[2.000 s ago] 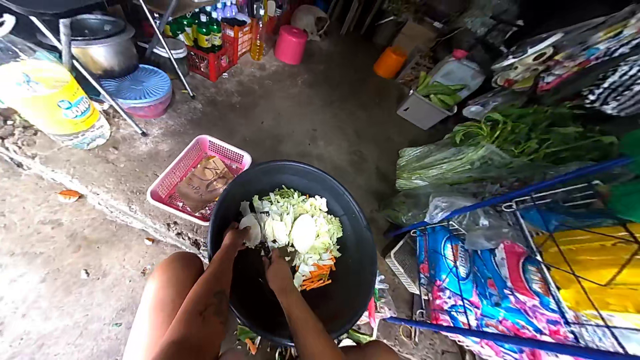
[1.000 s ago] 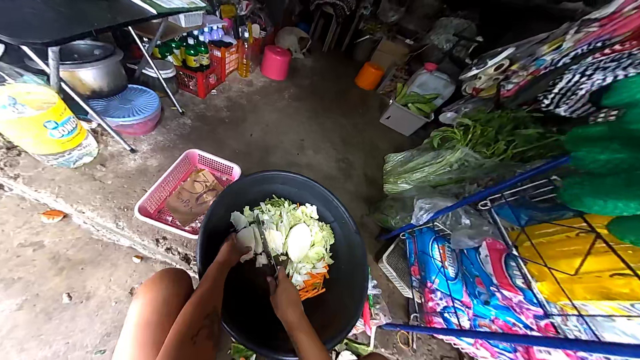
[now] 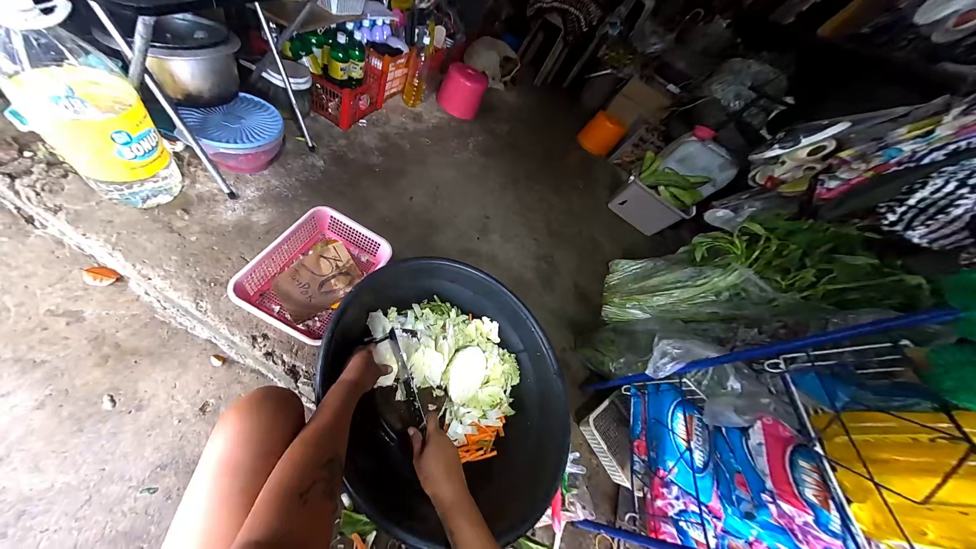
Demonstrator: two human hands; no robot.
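A wide black plastic basin (image 3: 541,427) holds chopped cabbage (image 3: 496,374), a larger pale cabbage piece (image 3: 467,373) and a small heap of carrot strips (image 3: 480,442). My left hand (image 3: 367,369) grips a pale green piece of cabbage (image 3: 383,358) inside the basin's left side. The handle of a knife (image 3: 406,374) is in my right hand (image 3: 433,446), near the basin's middle; its blade slants up and left against the held piece. Part of the handle is hidden by my fingers.
A pink plastic basket (image 3: 244,282) with a piece of marked cardboard touches or nearly touches the basin's upper left. Bagged leafy greens (image 3: 671,290) and a blue-edged wire rack (image 3: 762,352) stand to the right. A large plastic bottle (image 3: 99,130) is at the upper left.
The cabbage piece in my left hand looks smaller than two seconds ago. The knife has shifted against it, and both hands stay over the basin.
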